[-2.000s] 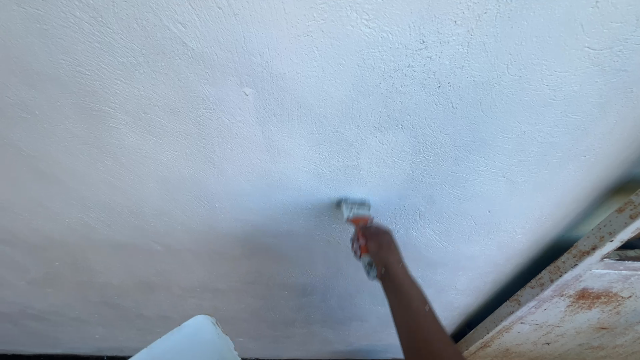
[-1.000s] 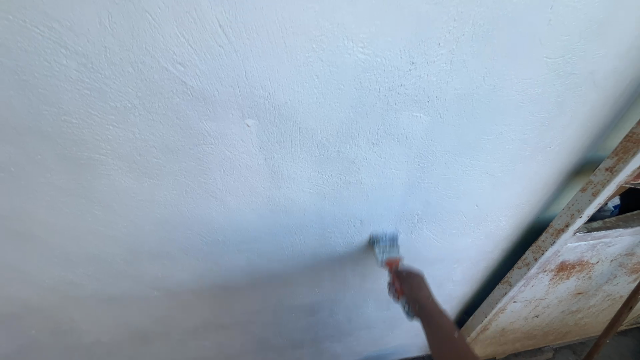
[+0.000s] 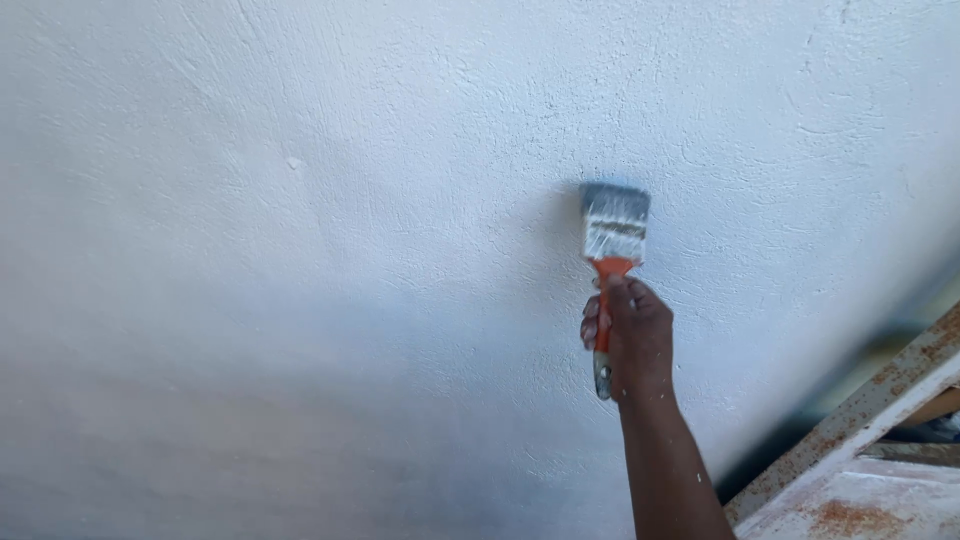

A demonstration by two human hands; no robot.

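My right hand is closed around the orange handle of a flat paintbrush, with the bristles pointing up against a white textured wall. Paint smears cover the ferrule, and the bristle tips look dark and slightly blurred. The tail of the handle sticks out below my fingers. Small pale specks dot my wrist and forearm. Rough ridges and stroke marks run over the wall around the brush, and its lower left part looks darker and greyish. My left hand is out of the picture.
At the lower right, a rusty metal frame runs diagonally beside the wall, with a dark gap between them. Behind the frame is a whitish panel with rust-coloured patches, and above it a wooden piece.
The brush in my right hand has moved up the wall from its lower place a second ago. A pale rounded object at the bottom edge two seconds ago is out of view.
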